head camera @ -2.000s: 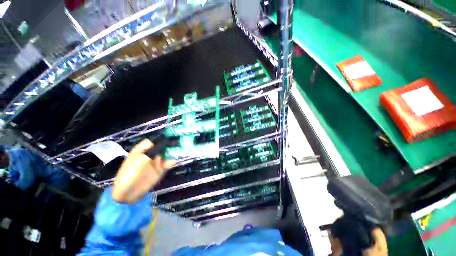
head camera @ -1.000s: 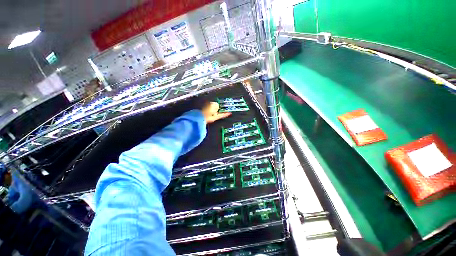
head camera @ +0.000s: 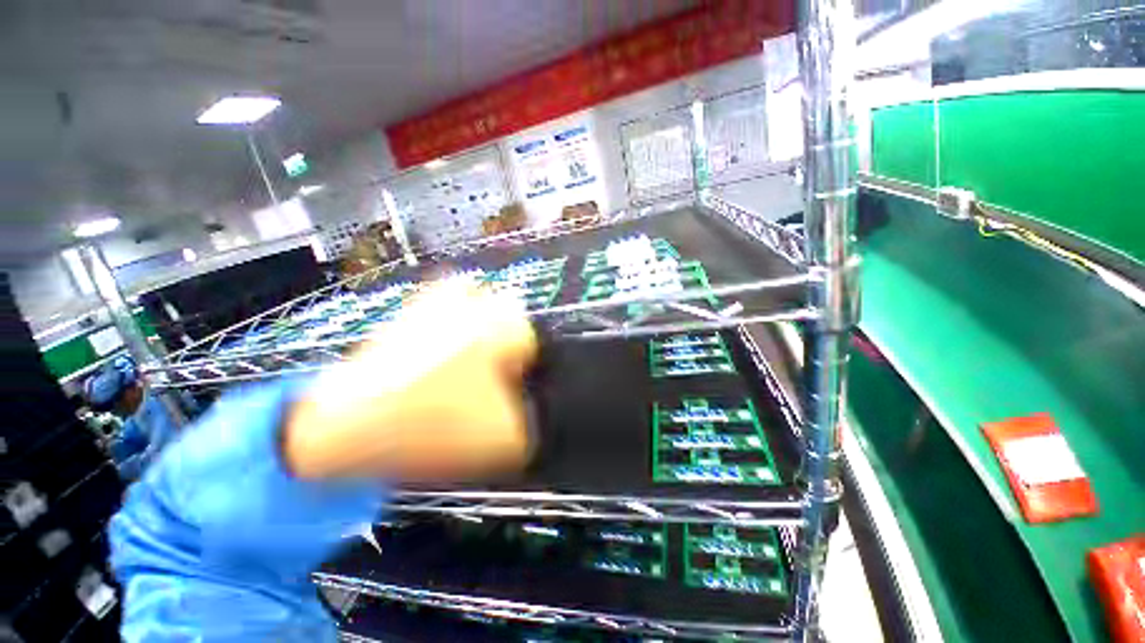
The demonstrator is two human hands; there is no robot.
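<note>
My left hand, in a light blue sleeve, is raised in front of the wire rack. It is blurred, and its fingers are turned away, so I cannot tell whether it holds anything. Two green circuit board panels lie on the black shelf below the top one, one further back and one nearer the front edge, both by the right post. Several more panels lie on the top shelf, and others on the shelf below. My right hand is not in view.
The chrome post stands between the shelves and the green bench. Red-orange packs lie on the bench. A person in blue is at the far left, beyond black boxes.
The view has tilted up and shows more of the top shelf. My left hand has drawn back from the rear panel on the shelf below it and come up closer to me.
</note>
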